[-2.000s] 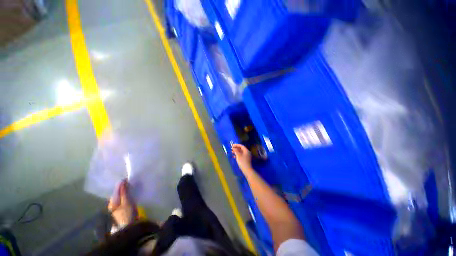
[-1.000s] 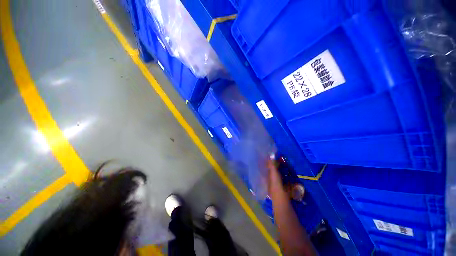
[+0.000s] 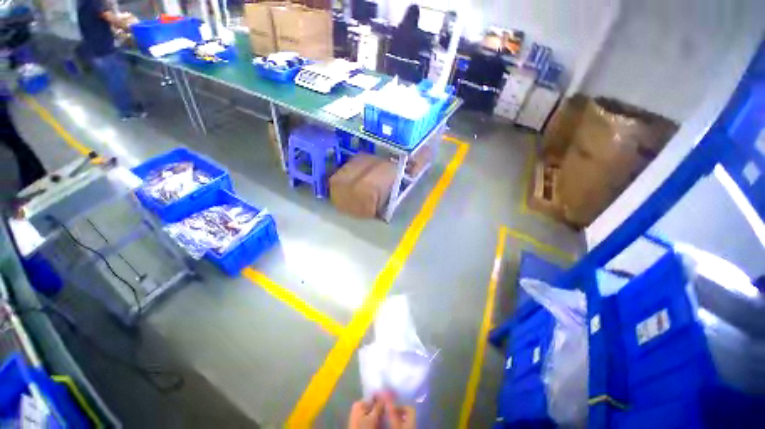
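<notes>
Clear poly bags (image 3: 394,360) are held up at the bottom centre, above the floor. They look flat and empty; how many cannot be told. My left hand (image 3: 366,414) and my right hand (image 3: 400,414) are close together at the bottom edge, both on the bags' lower end. Both hands are small, partly cut off by the edge, and the fingers are pinched on the plastic.
Blue shelf bins (image 3: 654,327) with bags stand at right. A green-topped bench (image 3: 243,82) holds a scale (image 3: 323,77), blue trays and cartons. Blue floor totes (image 3: 243,251), a grey cart (image 3: 126,251), a blue stool (image 3: 312,151) and a large carton (image 3: 608,159) stand around. A person (image 3: 105,59) is at the bench's far left.
The view has swung up and away from the shelf bins to the room. My right hand has left the bin and now meets my left hand at the clear bags.
</notes>
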